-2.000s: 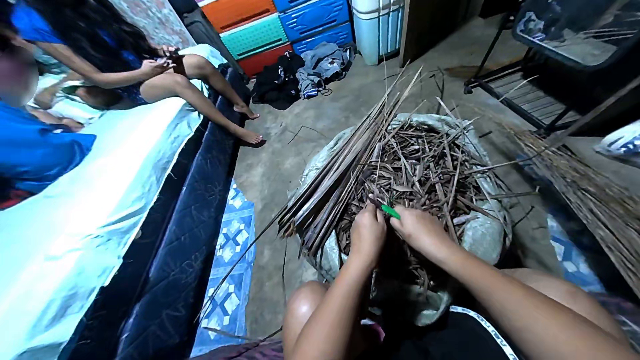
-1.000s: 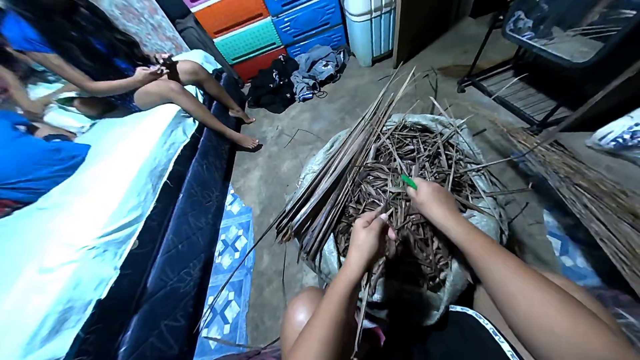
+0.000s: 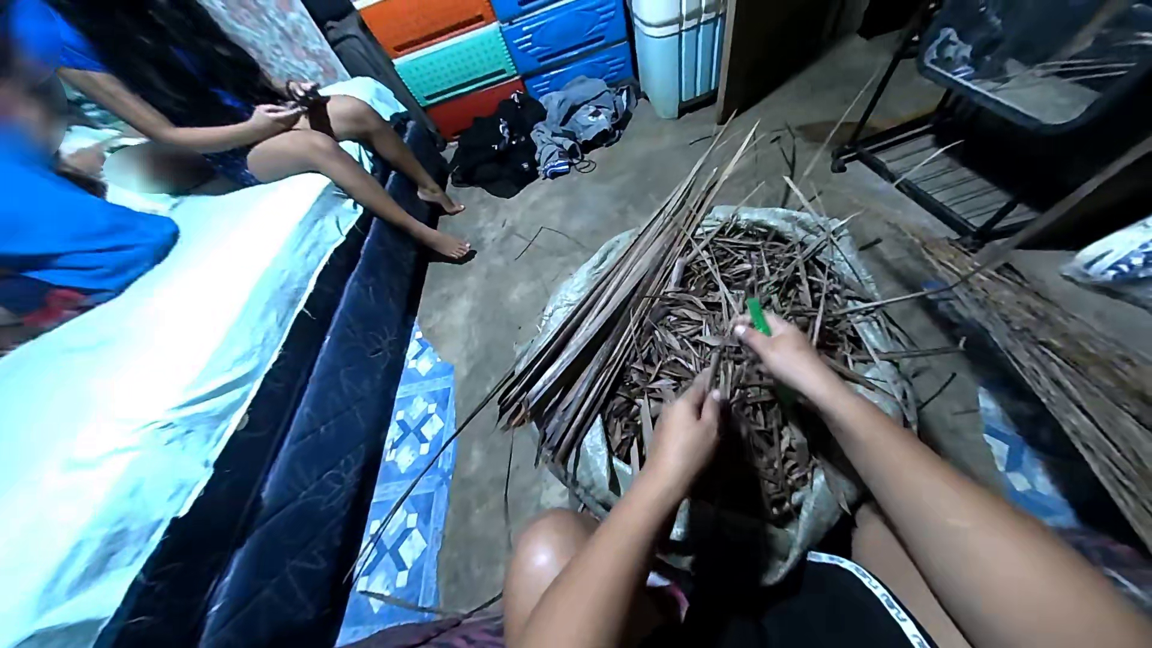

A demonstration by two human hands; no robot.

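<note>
An open woven plastic sack point(image 3: 594, 454) full of short pieces of dried leaf point(image 3: 765, 270) stands on the floor before my knees. Long dried palm leaf strips point(image 3: 612, 333) lie slantwise across its left side. Over the sack, my left hand point(image 3: 686, 430) pinches a dried leaf strip, its fingers closed. Just right of it and a little farther off, my right hand point(image 3: 785, 353) grips a small tool with a green handle point(image 3: 758, 317); its blade cannot be made out.
A mattress with a pale sheet point(image 3: 171, 333) is at left, with two people on it. Beyond are dark and grey clothes point(image 3: 580, 121), coloured plastic drawers point(image 3: 454, 63) and a light blue container point(image 3: 675, 54). A wheeled black rack point(image 3: 954, 180) and a long dried leaf bundle point(image 3: 1044, 351) lie at right.
My hands were close together two seconds ago, then moved apart, the left one toward my body. Now the left hand is back up near the middle of the sack.
</note>
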